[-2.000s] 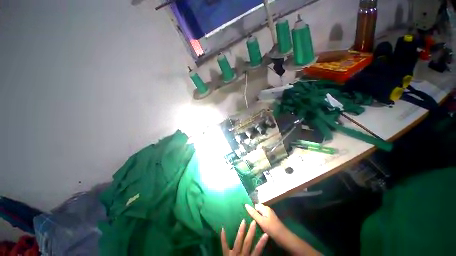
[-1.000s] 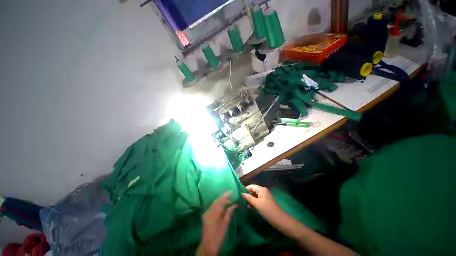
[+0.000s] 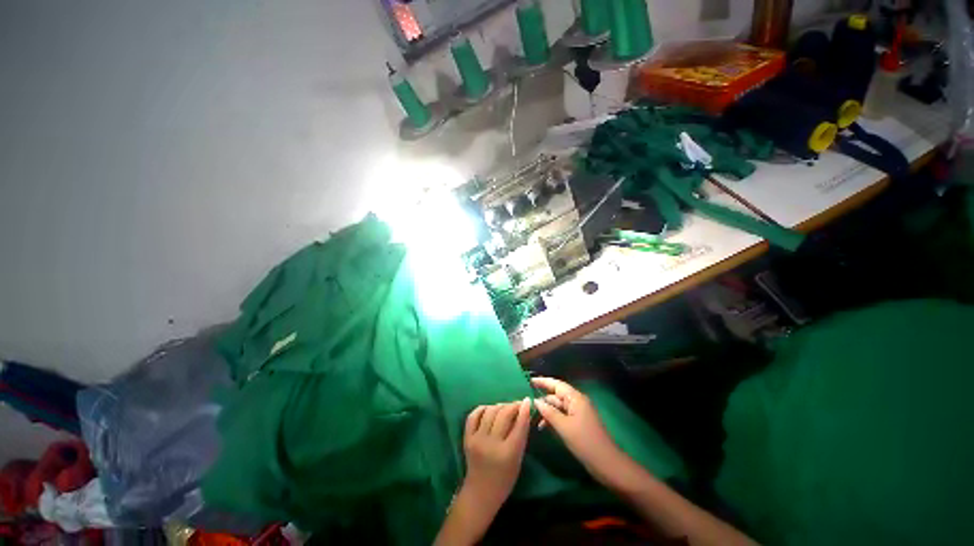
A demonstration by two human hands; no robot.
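A large green garment piece runs from the lamp glare down towards my lap. My left hand and my right hand are close together and pinch its edge just in front of the table's wooden edge. Both hands are bare. The overlock machine stands beyond them, its needle area hidden by the white lamp glare. A heap of green cloth with a small pale label lies left of the machine.
Green thread cones stand behind the machine. Green strips, a slim green tool, an orange box and dark cones lie on the table. A grey plastic bag is at left; smooth green cloth at lower right.
My left hand has gone from open fingers over the cloth to holding its edge beside my right hand. The camera view has shifted. My right hand stays at the edge.
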